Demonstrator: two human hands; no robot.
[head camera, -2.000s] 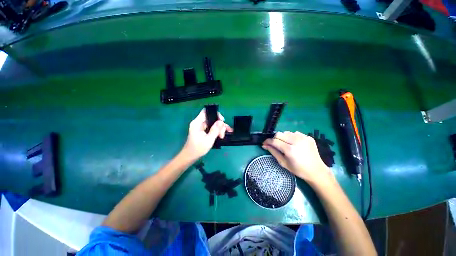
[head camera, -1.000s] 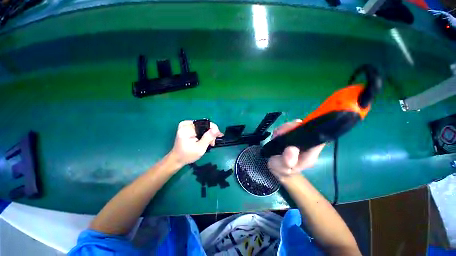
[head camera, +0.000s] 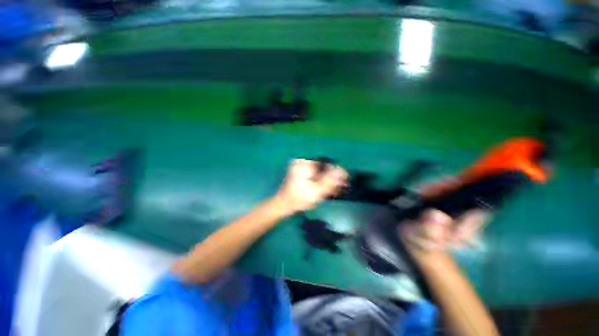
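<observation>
The frame is blurred. My left hand (head camera: 311, 186) grips the left end of a black E-shaped bracket (head camera: 371, 193), whose arms point away from me. My right hand (head camera: 446, 230) holds the orange-and-black electric screwdriver (head camera: 502, 172), tilted with its rear end up to the right and its front end near the bracket's right end. Its tip cannot be made out. The round screw dish (head camera: 379, 252) lies below the bracket, partly hidden by my right hand. Small black pieces (head camera: 322, 235) lie in a pile left of the dish.
Another black bracket (head camera: 274, 113) lies farther back on the green bench (head camera: 197, 141). A dark bracket (head camera: 118, 187) lies at the bench's left. A white carton (head camera: 98, 282) stands below the left edge. Blue clothing (head camera: 23, 197) shows at the far left.
My right hand let go of the bracket and took up the screwdriver; its front end is now by the bracket's right end. The view has swung left, so the bench things appear farther right.
</observation>
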